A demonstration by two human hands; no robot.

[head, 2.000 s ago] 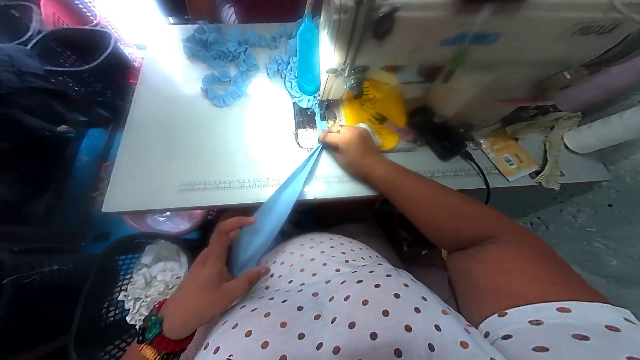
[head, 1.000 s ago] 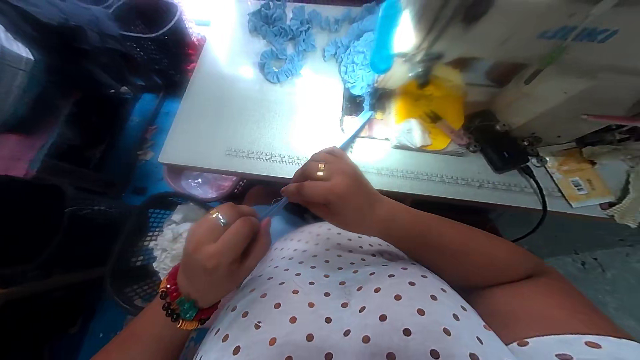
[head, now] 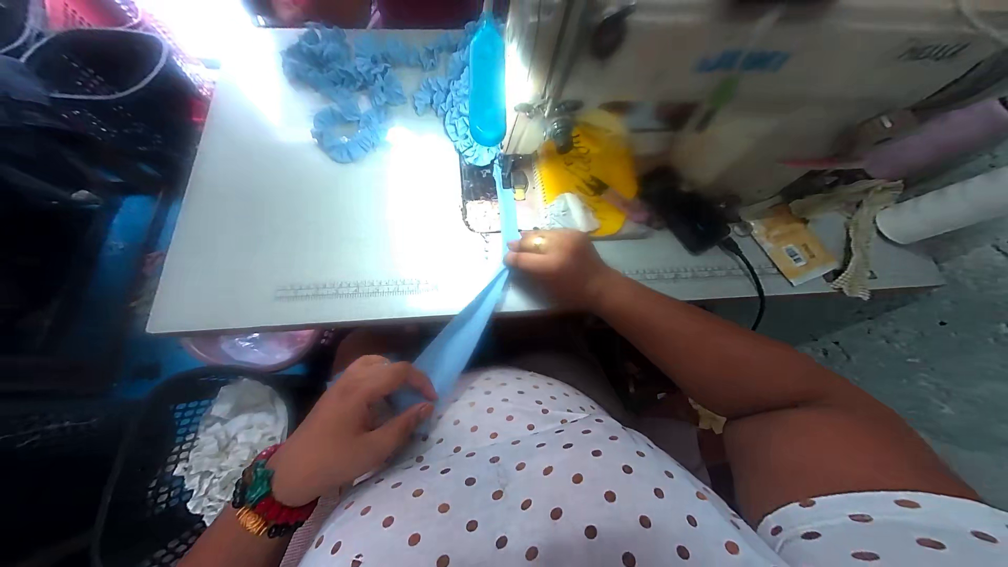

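Note:
A light blue fabric strip (head: 465, 331) runs from the needle area of a sewing machine (head: 748, 94) down over the table's front edge to my lap. My right hand (head: 555, 264) pinches the strip on the table just in front of the machine's needle plate (head: 482, 206). Lower left, my left hand (head: 370, 417) holds the strip's wider, lower part near my lap, its thumb and fingers around the cloth. Gathered blue scrunchies (head: 346, 130) lie behind, at the back of the table. The presser foot area is partly blurred.
The white sewing table (head: 236, 236) has a printed ruler (head: 354, 290) along its front. A yellow cloth (head: 591, 169), a black box with a cable (head: 685, 213) and a packet (head: 794, 246) lie at right. A black basket (head: 150, 449) with white fabric (head: 240, 433) stands lower left.
One second ago both hands were close together at the table's front edge. Since then my right hand has moved up toward the machine and my left hand down, with the strip stretched between them.

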